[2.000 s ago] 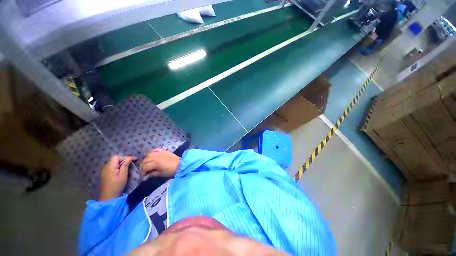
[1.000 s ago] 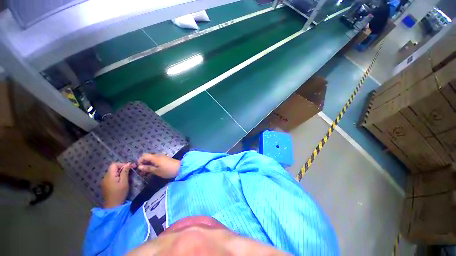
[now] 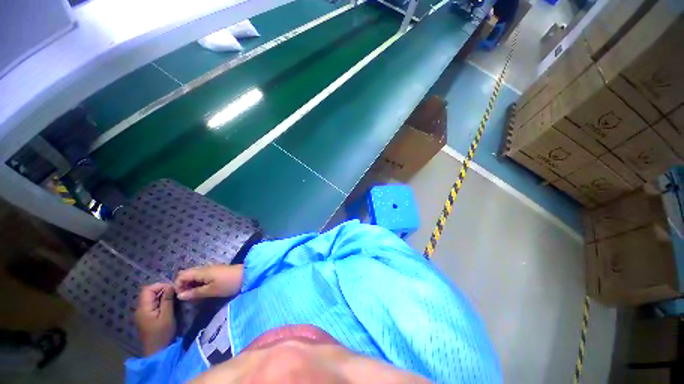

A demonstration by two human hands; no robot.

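A thick grey bundle (image 3: 174, 232) with rows of small dark marks and a dark layered edge lies in front of me at the lower left. A thin white string (image 3: 124, 256) runs across its top towards my fingers. My left hand (image 3: 155, 311) is over the bundle's near part, its thumb and fingers pinched on the string. My right hand (image 3: 206, 283) is just to its right, fingertips curled and pinched at the same string, close to my left fingertips. The piece of string between the fingers is too small to see clearly.
The green conveyor (image 3: 315, 161) starts beyond the bundle, with white bags (image 3: 223, 39) on its far side. A blue stool (image 3: 394, 206) and an open carton (image 3: 409, 154) stand to the right. Stacked cartons (image 3: 600, 135) stand farther right. A white frame post (image 3: 52, 187) is at the left.
The view has turned, so the bundle and conveyor sit farther left and more stacked cartons show. Both hands stay close together over the bundle; their fingertips have shifted slightly.
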